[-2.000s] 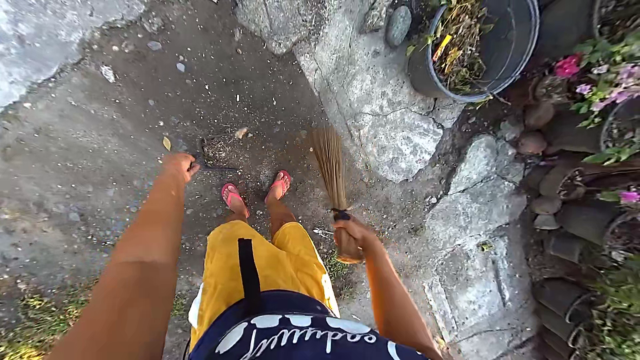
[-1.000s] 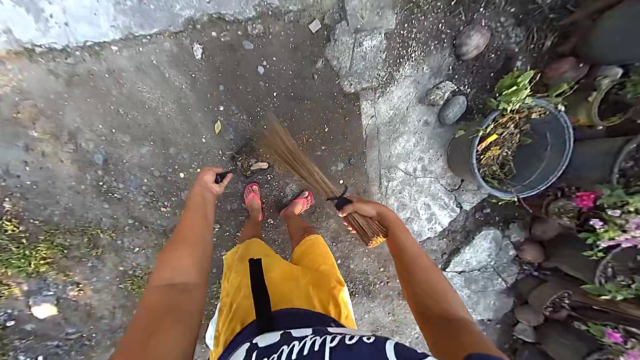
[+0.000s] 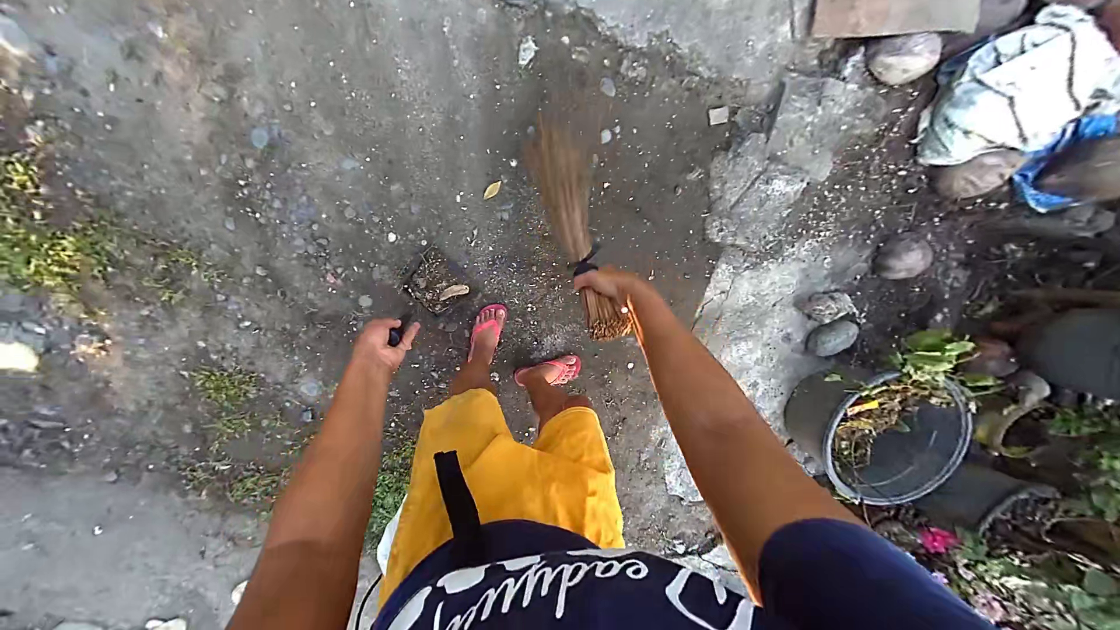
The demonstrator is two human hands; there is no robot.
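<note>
My right hand point(image 3: 608, 287) grips a stick broom point(image 3: 564, 188) near its dark binding. The butt of the sticks points back toward me, and the bristles fan out forward over the dirt, blurred. My left hand point(image 3: 385, 344) is closed around a dark handle. Just ahead of that hand, a small dark dustpan point(image 3: 435, 278) lies on the ground with dirt and a pale brown piece in it. A yellow leaf point(image 3: 493, 190) is on the dirt beyond the dustpan, left of the bristles.
Broken concrete point(image 3: 770, 201) edges the dirt at right. Beyond it are stones point(image 3: 831, 337), a black bucket point(image 3: 962, 407) with plant debris, flowerpots, pink flowers point(image 3: 938, 539) and a white sack point(image 3: 1024, 87). Grass patches point(image 3: 52, 241) grow at left. My feet in pink flip-flops stand behind the dustpan.
The broom has swung from slanting forward-left, its bristles near the dustpan, to pointing more straight ahead, farther from the dustpan. The view has shifted, showing a white sack at upper right.
</note>
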